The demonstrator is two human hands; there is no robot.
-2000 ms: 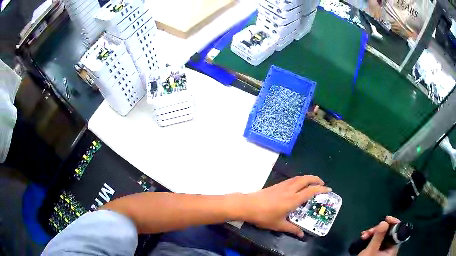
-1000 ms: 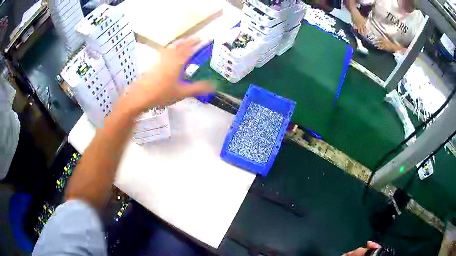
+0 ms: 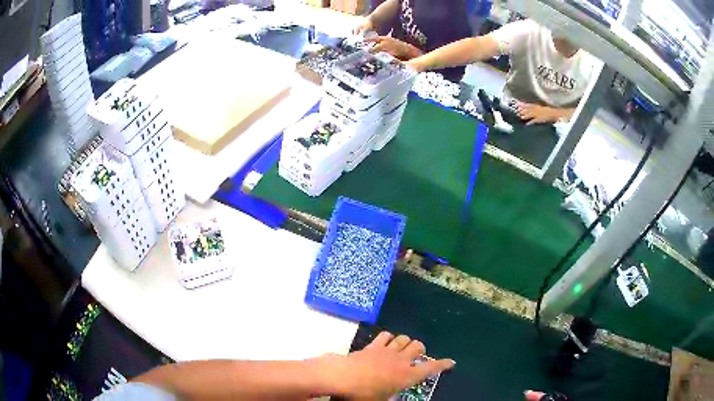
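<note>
My left hand (image 3: 384, 366) lies over a white housing with a green board (image 3: 423, 385) at the bottom middle; its fingers rest on it and hide much of it. Part of the housing is cut off by the lower edge. My right hand (image 3: 542, 396) shows only as fingertips at the bottom edge, beside a small dark piece; what it holds is cut off. The blue bin (image 3: 311, 287) of silver screws stands ahead of my left hand. A short stack of housings (image 3: 205, 277) stands on the white sheet (image 3: 258, 319), its top one showing a board.
Tall housing stacks (image 3: 129, 227) stand at left. More stacks (image 3: 313, 174) stand on the green surface (image 3: 430, 172). A flat cardboard-coloured block (image 3: 227, 117) lies behind. A grey metal post (image 3: 618, 227) with black cables rises at right. Two people work at the far side.
The view has shifted, showing more of the far side. My left hand reached to the short housing stack and is now over a housing at the bottom. The short stack is lower.
</note>
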